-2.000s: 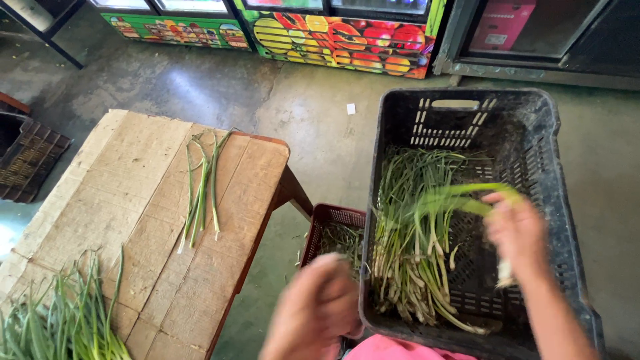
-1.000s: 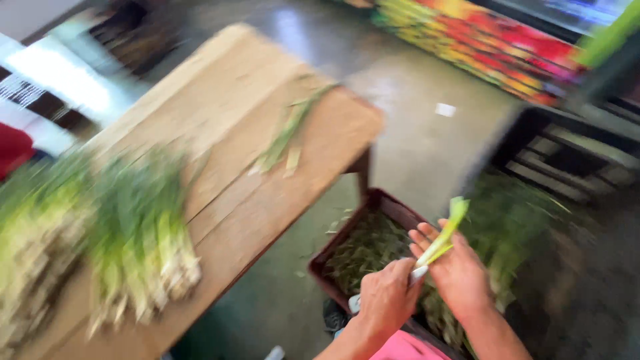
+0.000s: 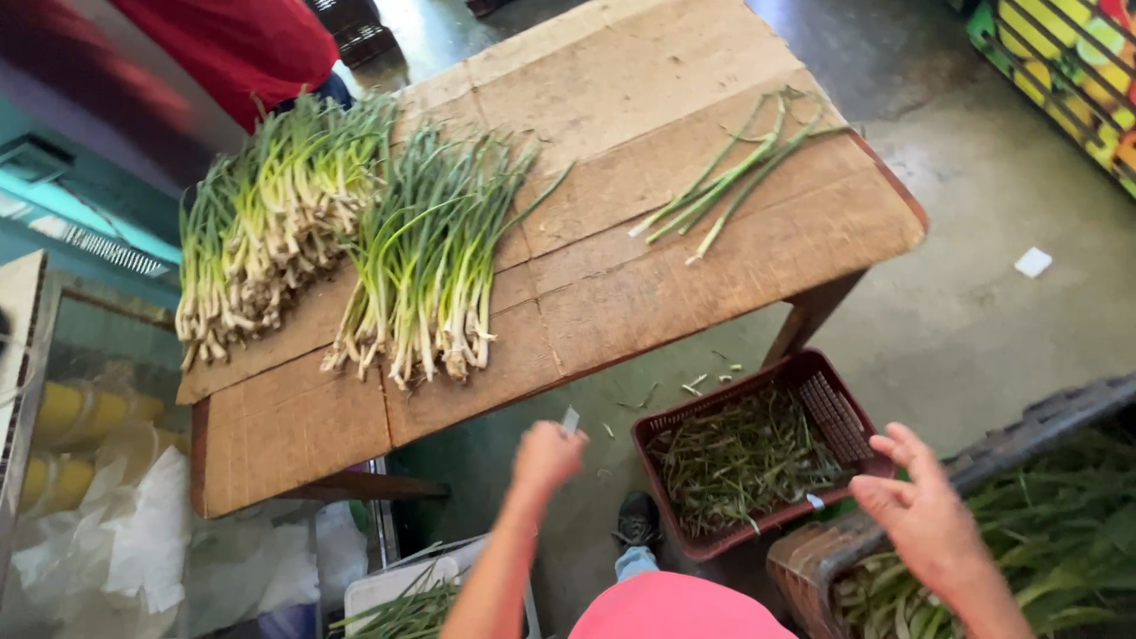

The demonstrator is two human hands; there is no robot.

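My left hand [image 3: 548, 457] is closed on a small knife [image 3: 571, 420], whose short blade sticks up beside the table's near edge. My right hand [image 3: 919, 506] is empty with fingers apart, between the dark red crate [image 3: 652, 497] of green trimmings [image 3: 745, 457] and the black crate [image 3: 887, 524] of green onions [image 3: 1056, 532]. On the cardboard-covered wooden table [image 3: 639, 293] lie two piles of green onions, one at the left [image 3: 275, 231] and one beside it [image 3: 435, 257]. A few loose green onions [image 3: 737, 177] lie near the table's right end.
A white container [image 3: 364, 595] with green leaves stands at bottom left, near a glass case [image 3: 115, 444] holding yellow things and plastic bags. A person in a red top [image 3: 257, 44] is beyond the table. Scraps [image 3: 697, 383] and a white piece [image 3: 1033, 262] lie on the floor.
The green onion stalk held a second ago is out of my hands. My hands have moved apart, and the right one has opened. The view has swung left toward the table.
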